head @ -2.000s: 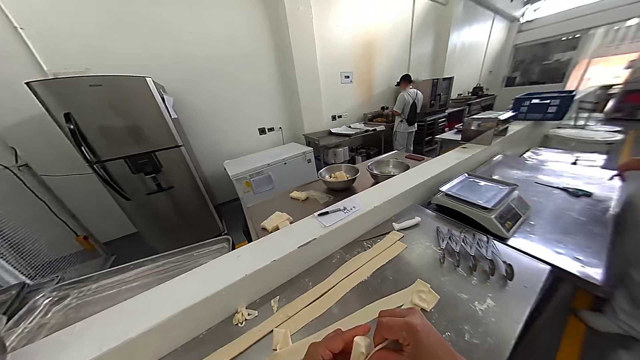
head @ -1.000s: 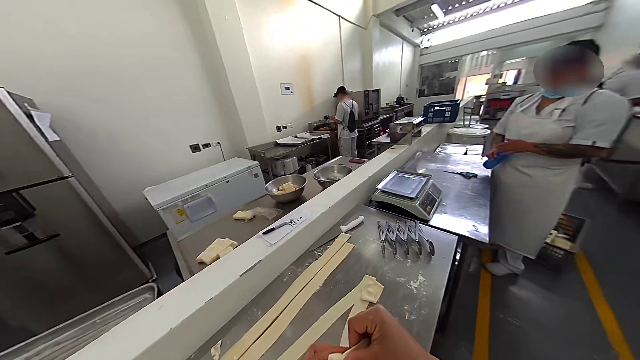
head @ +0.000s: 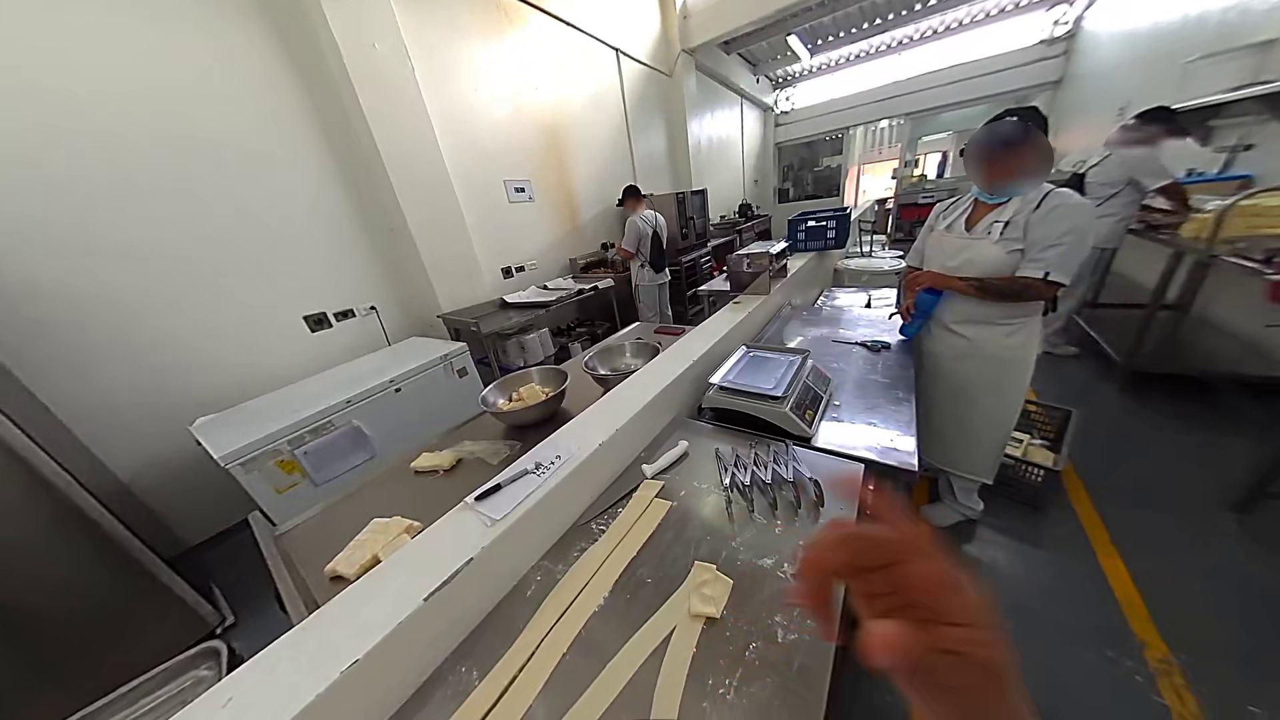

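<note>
My right hand (head: 900, 590), blurred, is raised over the right edge of the steel table, fingers apart, with nothing seen in it. My left hand is out of the frame. To the left of my right hand, a small folded piece of dough (head: 709, 590) lies where two dough strips meet. Two long dough strips (head: 590, 590) run side by side farther left. Beyond them lies a knife with a white handle (head: 665, 459). An expanding multi-wheel dough cutter (head: 768, 478) rests on the floured table near the scale.
A digital scale (head: 770, 385) and scissors (head: 862, 344) are on the farther steel table. A white ledge (head: 600, 435) with a pen (head: 505, 482) borders my table. Behind it are steel bowls (head: 524, 395) and dough blocks (head: 372, 547). A person in an apron (head: 980, 340) stands at right.
My right hand has moved away from the dough strips, up and to the right. My left hand has gone out of view. The view has swung right.
</note>
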